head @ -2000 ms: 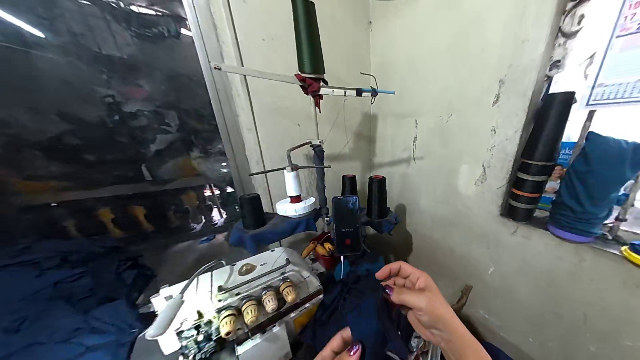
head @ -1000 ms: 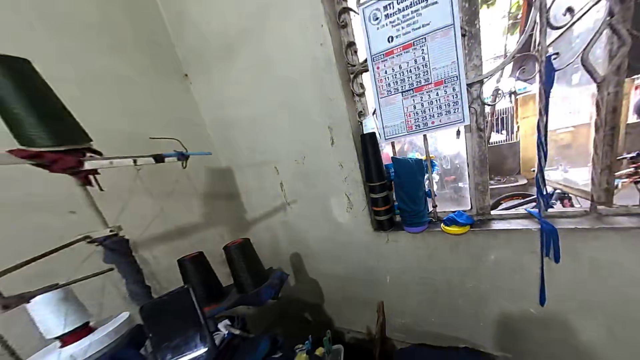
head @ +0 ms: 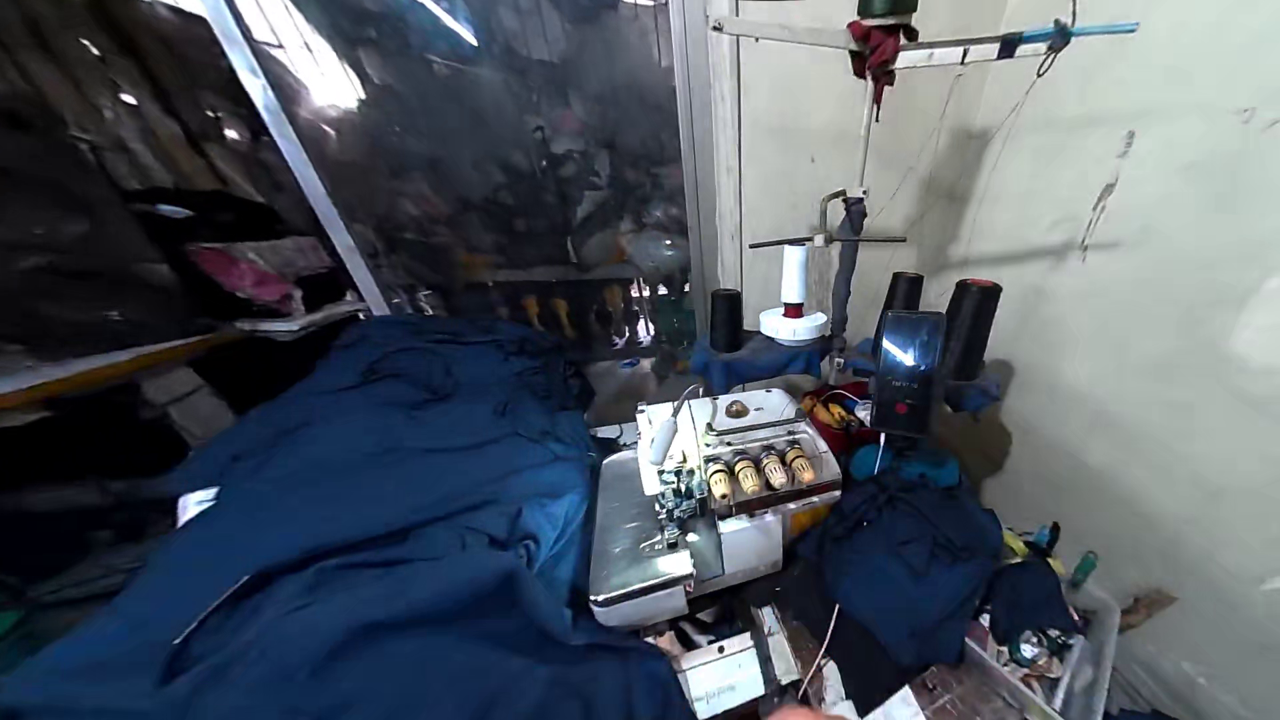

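A sliver of skin, seemingly my right hand (head: 800, 713), shows at the bottom edge, below a white box (head: 722, 678); its fingers and anything held are hidden. My left hand is out of view. An overlock sewing machine (head: 640, 520) with several tension dials (head: 758, 474) stands at the centre, no cloth visible under its presser foot. Dark blue fabric (head: 400, 510) is heaped left of it. More dark blue cloth (head: 905, 570) lies bunched to its right, below an upright phone (head: 908, 375).
Behind the machine, a thread stand (head: 865, 150) holds a white cone (head: 795, 275); black cones (head: 970, 325) stand nearby. A plastic bin (head: 1100, 640) with small items sits at lower right, by the wall. A wooden shelf edge (head: 120, 365) runs along the left.
The view has swung far left, from the window back to the machine and the fabric heap. Two seconds ago both hands were at the dark blue cloth by the phone; now only a sliver of skin shows.
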